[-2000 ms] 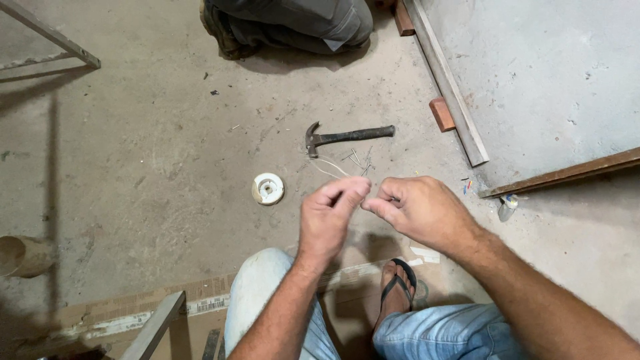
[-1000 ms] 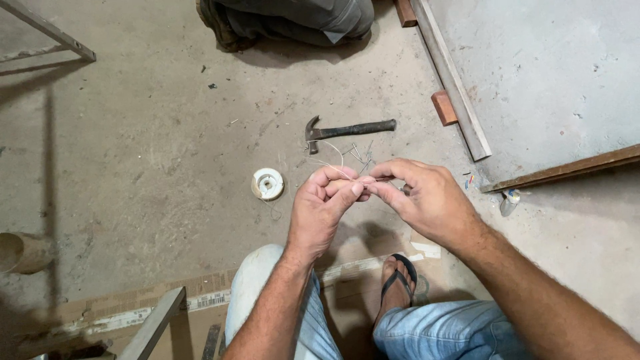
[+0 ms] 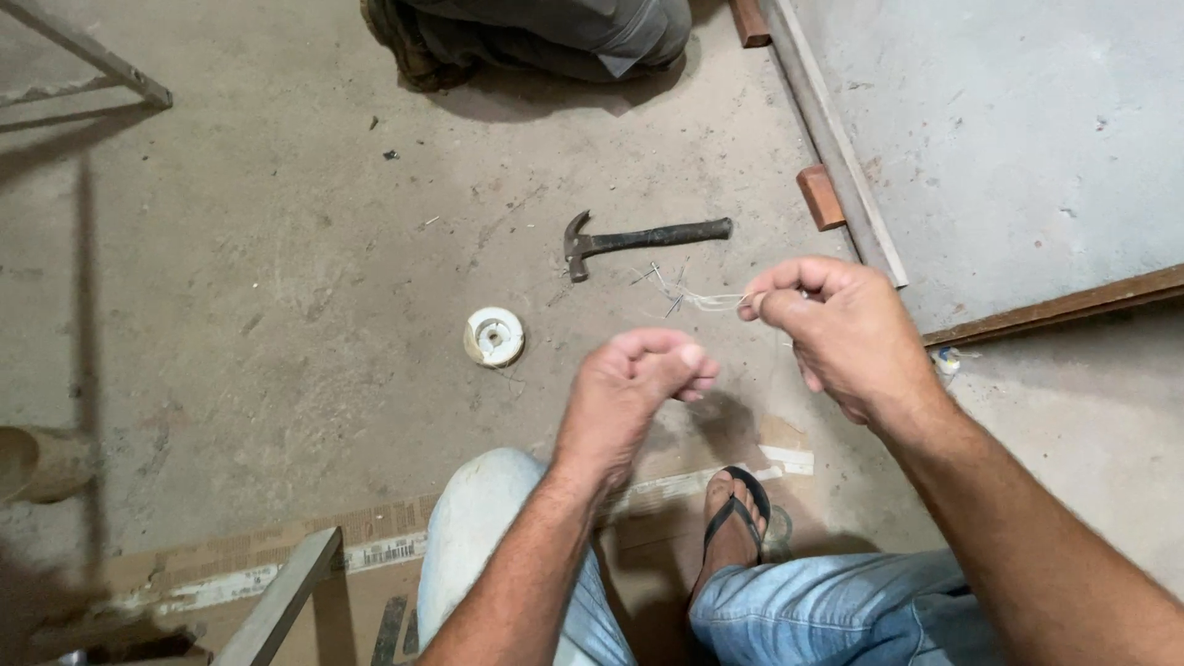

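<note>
My right hand (image 3: 828,328) pinches a thin pale string (image 3: 717,302) between thumb and fingers; loops of it trail left from the fingertips. Left of it and a little lower, my left hand (image 3: 643,375) is raised with its fingers curled; whether a strand lies in them cannot be made out. Beyond the hands, several nails (image 3: 676,303) lie on the concrete floor beside the string. A claw hammer (image 3: 652,237) with a dark handle rests behind them, its head to the left. A white spool (image 3: 495,337) lies on the floor left of my hands.
At the top kneels another person (image 3: 555,37) in dark trousers. A metal bar (image 3: 837,139) with reddish wood blocks (image 3: 820,198) borders a pale panel on the right, near a wooden edge (image 3: 1054,305). Cardboard (image 3: 370,546) lies below, and a cardboard tube (image 3: 42,462) at left.
My hands were together at the string in the earlier frames. Now they are apart, the right hand farther right and up with the string, the left lower. The hammer and spool have stayed put.
</note>
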